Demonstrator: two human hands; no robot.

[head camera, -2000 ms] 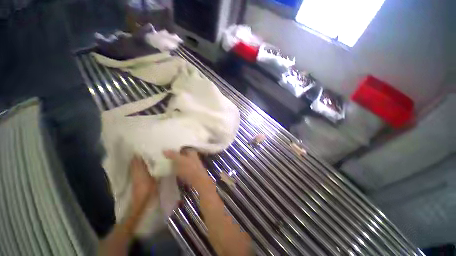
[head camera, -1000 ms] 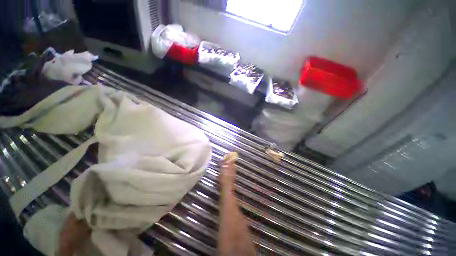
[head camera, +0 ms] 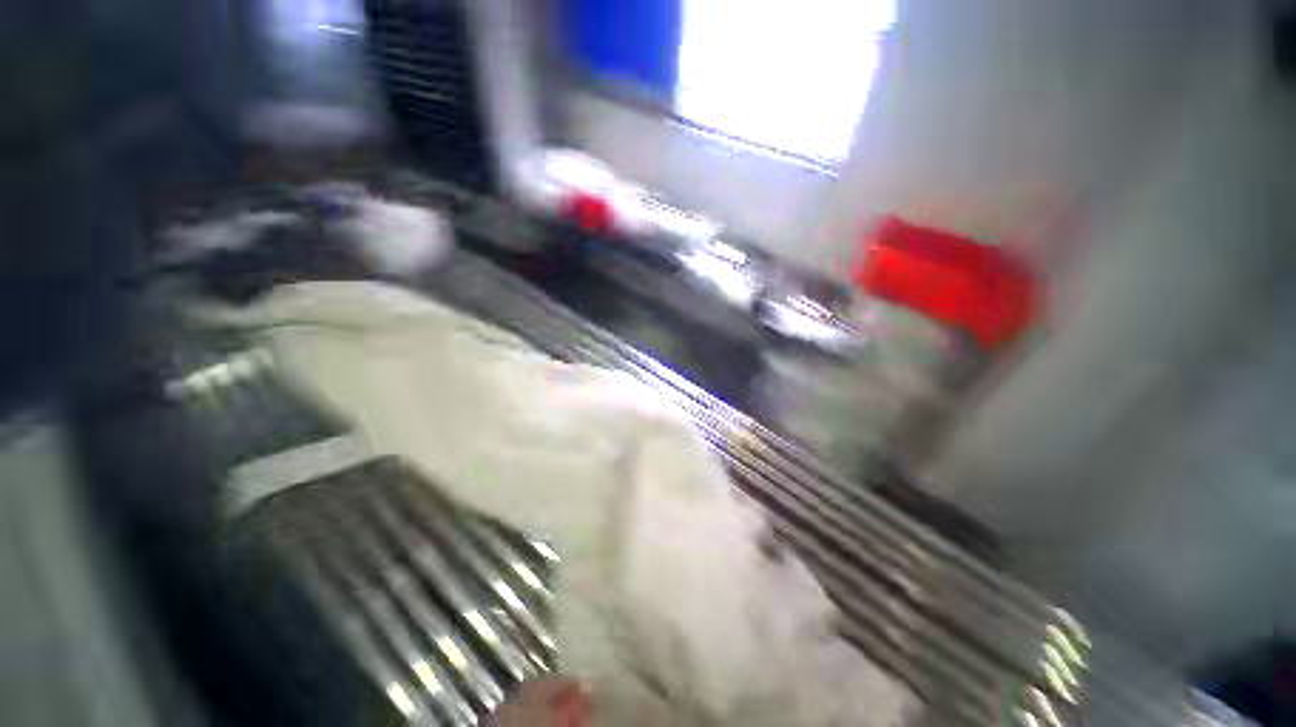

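A cream cloth piece (head camera: pixel 498 412) lies stretched over the steel tubes (head camera: pixel 441 604), from the upper left down to the bottom edge. The whole view is strongly blurred. A small skin-toned part of a hand, apparently my left hand (head camera: pixel 547 703), shows at the bottom edge beside the cloth; it is cut off, and its grip cannot be made out. My right hand cannot be made out; the cloth fills the lower middle. A narrow pale strip of cloth (head camera: pixel 299 469) lies across the tubes at the left.
A red crate (head camera: pixel 945 277) is near the wall at the upper right. White trays (head camera: pixel 725 270) stand in a row beyond the rack's far edge. Dark and white bunched cloth (head camera: pixel 391 234) lies at the rack's far left end. Pale ridged fabric (head camera: pixel 43 582) is at the far left.
The cream cloth, bunched before, is now drawn out longer towards the lower right. My right hand, on a small tan piece one second ago, is no longer distinguishable. The view has shifted and blurred.
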